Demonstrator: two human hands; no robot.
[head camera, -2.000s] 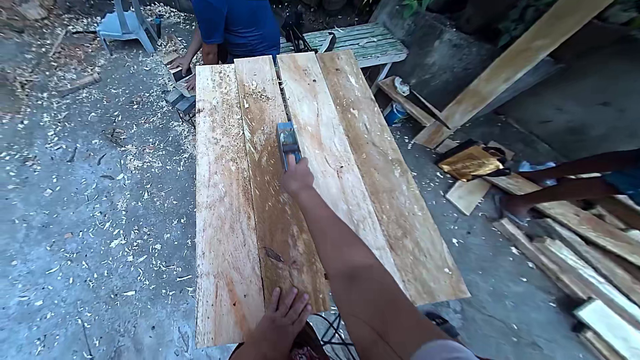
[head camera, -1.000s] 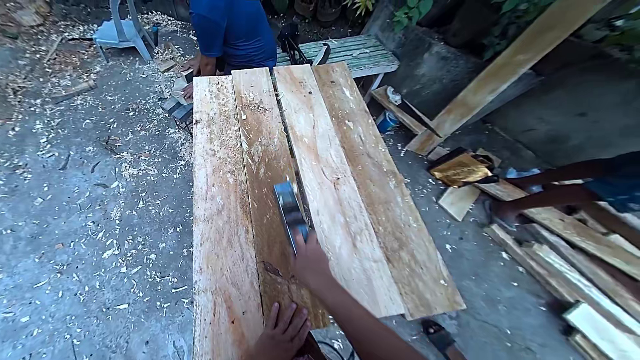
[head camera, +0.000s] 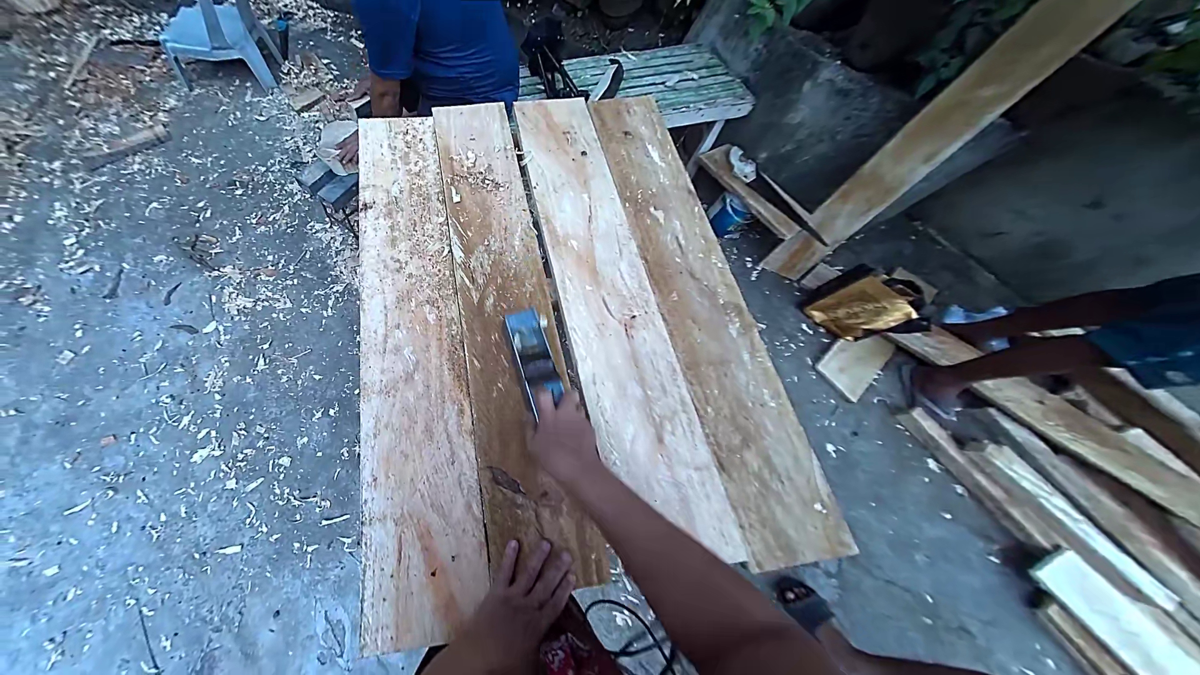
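Four wooden boards lie side by side lengthwise, with narrow gaps between some of them. My right hand (head camera: 565, 437) grips the rear of a blue metal hand plane (head camera: 532, 354), which rests on the second board from the left (head camera: 511, 253). My left hand (head camera: 531, 583) lies flat with spread fingers on the near end of that same board, close to its seam with the leftmost board (head camera: 408, 375). Wood shavings are scattered over the far part of the boards.
A person in a blue shirt (head camera: 441, 47) is at the far end beside a slatted bench (head camera: 675, 80). Another person's legs (head camera: 1022, 352) show at right, among stacked planks (head camera: 1078, 422). A plastic chair (head camera: 220, 42) stands far left. A black cable (head camera: 633, 628) hangs near me.
Two seconds ago the plane was farther up the board; by one second ago my right hand had drawn it nearer. It now sits slightly farther from my left hand, which stays on the board.
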